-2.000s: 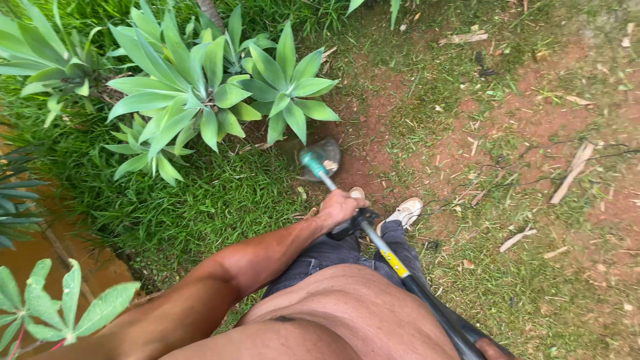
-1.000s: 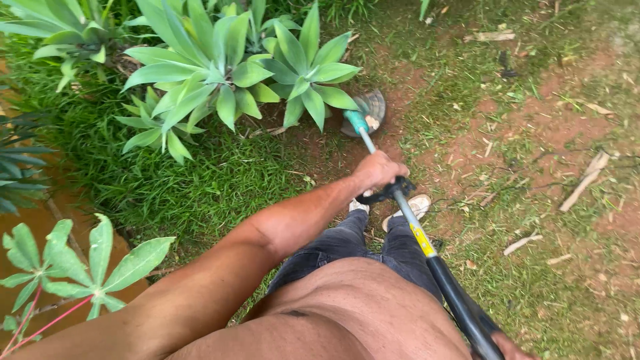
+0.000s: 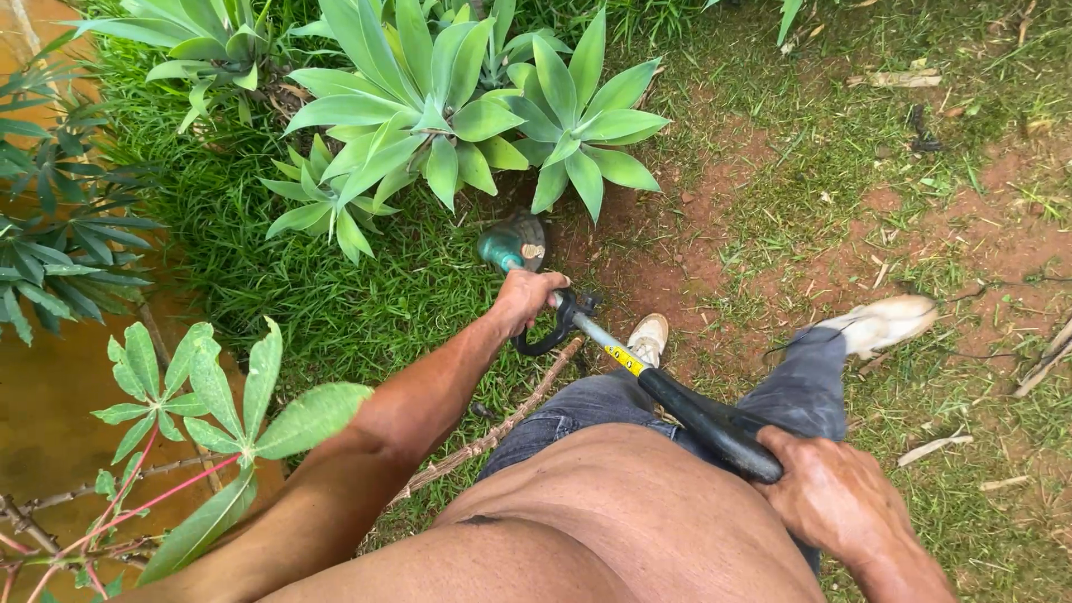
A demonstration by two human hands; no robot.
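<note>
A string trimmer runs diagonally across the view; its metal shaft point(image 3: 594, 330) carries a yellow warning sticker and passes into a black rear handle point(image 3: 712, 423). My left hand point(image 3: 528, 299) is closed around the shaft near the black loop handle point(image 3: 548, 339). At the lower right, my right hand point(image 3: 825, 486) grips the end of the rear handle; its fingers are partly hidden. Beyond my left hand, the green trimmer head point(image 3: 502, 245) and its round guard point(image 3: 529, 234) are low over the grass, just below the agave rosettes point(image 3: 435, 117).
Tall grass point(image 3: 327, 310) borders an ochre surface point(image 3: 92, 394) at left. A leafy cassava-like plant point(image 3: 243, 435) stands lower left. A woody stem point(image 3: 494, 435) lies by my leg. Bark pieces point(image 3: 900, 79) and dry sticks point(image 3: 934, 448) lie on the right.
One foot has stepped out to the right, spreading my legs. My right hand, mostly out of view before, now shows on the rear handle. The trimmer head has moved left relative to the agaves.
</note>
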